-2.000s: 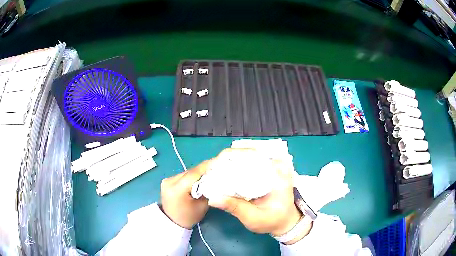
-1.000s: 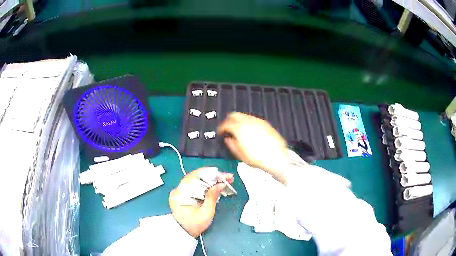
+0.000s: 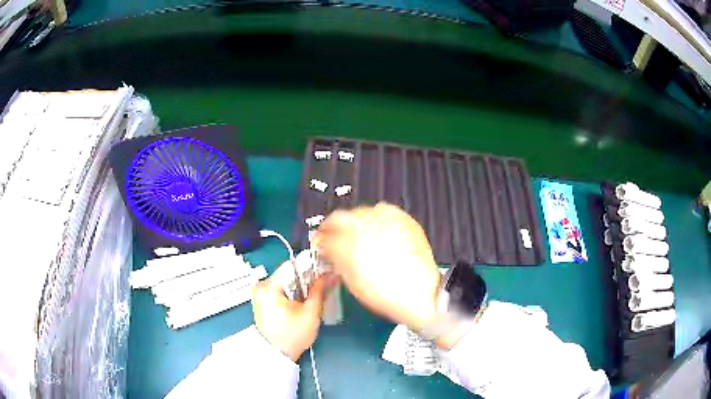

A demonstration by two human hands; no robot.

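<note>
My left hand (image 3: 287,313) holds a white plastic housing (image 3: 307,273) at the lower centre. My right hand (image 3: 386,261) is blurred, its fingertips at the upper end of that piece; whether they grip anything is hidden. A pale strip (image 3: 333,305) shows below the fingers. The black ribbed tray (image 3: 421,195) lies behind, with small white inserts (image 3: 318,185) in its left channels and one at its right end. My right hand covers the tray's lower left part. A white cloth (image 3: 411,352) lies partly under my right forearm.
A fan (image 3: 185,191) stands left, its white cable (image 3: 313,366) running past my left hand. White strips (image 3: 204,284) lie below it. Wrapped stacks (image 3: 86,234) fill the far left. A blue-white sachet (image 3: 563,222) and a black slotted tray (image 3: 635,347) with white housings (image 3: 649,282) are right.
My right hand came off the housing and cloth, reached over the tray's inserts, and is now back against the piece in my left hand. The camera view has shifted slightly.
</note>
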